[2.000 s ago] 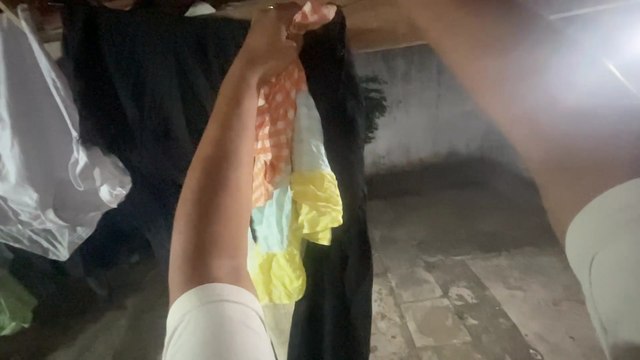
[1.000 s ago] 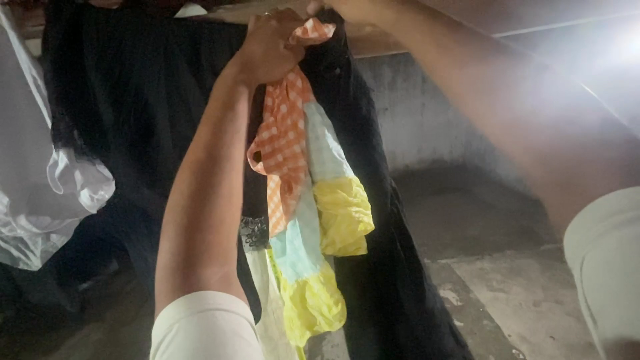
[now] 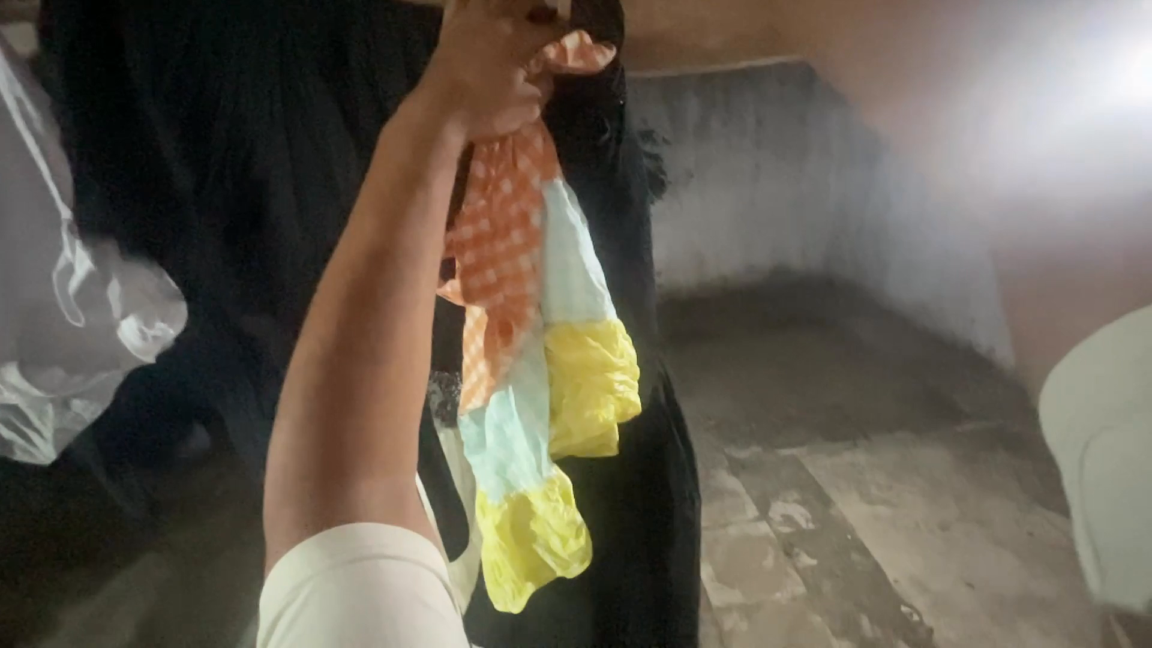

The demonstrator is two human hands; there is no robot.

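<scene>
High in the view, my left hand (image 3: pixel 499 67) grips a small garment (image 3: pixel 504 234) of orange-and-white check, pale blue and yellow cloth. A bit of the check cloth sticks out past my fingers, and the rest hangs down below them with its yellow ends lowest. Behind it hangs a large black cloth (image 3: pixel 234 180). My right arm reaches in from the right, blurred, toward the top edge; the right hand itself is cut off or hidden there, so what it holds cannot be seen.
A white translucent plastic bag (image 3: pixel 54 342) hangs at the left. Beyond the cloths stand a grey, stained wall (image 3: pixel 747 171) and a worn paved floor (image 3: pixel 900 522). A bright light glares at the upper right.
The small garment stays in my left hand, its hanging part swaying. My right hand, partly seen at the top edge one second ago, is now out of sight.
</scene>
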